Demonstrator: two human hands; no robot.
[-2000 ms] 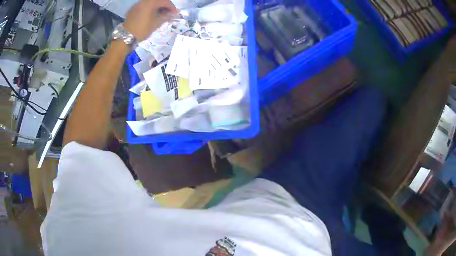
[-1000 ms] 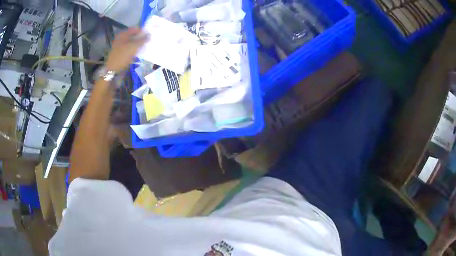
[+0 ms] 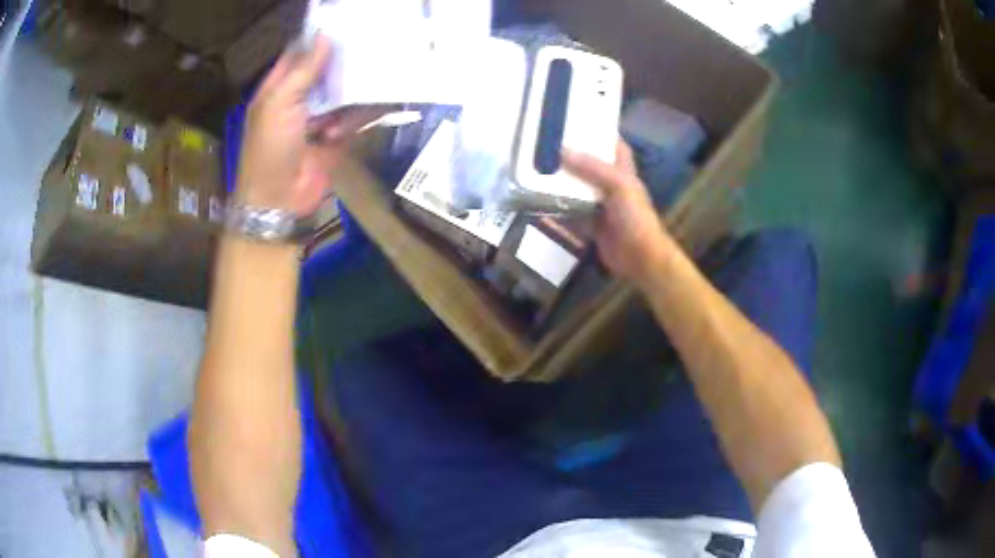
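Observation:
My left hand (image 3: 282,136), with a watch at the wrist, grips a blurred white packet or folded paper (image 3: 398,52) at the upper left, over the carton's edge. My right hand (image 3: 624,213) holds a cream-white device (image 3: 597,114) with a black oval window, thumb on its front. A whitish, partly clear plastic piece (image 3: 489,125) lies against the device's left side; whether it is a bag or a tray I cannot tell. Both hands are above an open brown carton (image 3: 445,286) holding small white and dark boxes (image 3: 546,253), partly hidden by the held things.
Closed brown cartons with labels (image 3: 120,202) stand at the left. A blue crate or bin part (image 3: 202,469) shows at the lower left, and more blue at the right edge (image 3: 949,338). My legs in dark blue are below the carton. The floor (image 3: 846,218) is green.
The view has turned from the blue crate of white packs to the open carton. My right hand has come into view holding the device. My left hand, earlier at the packs, now holds the white packet.

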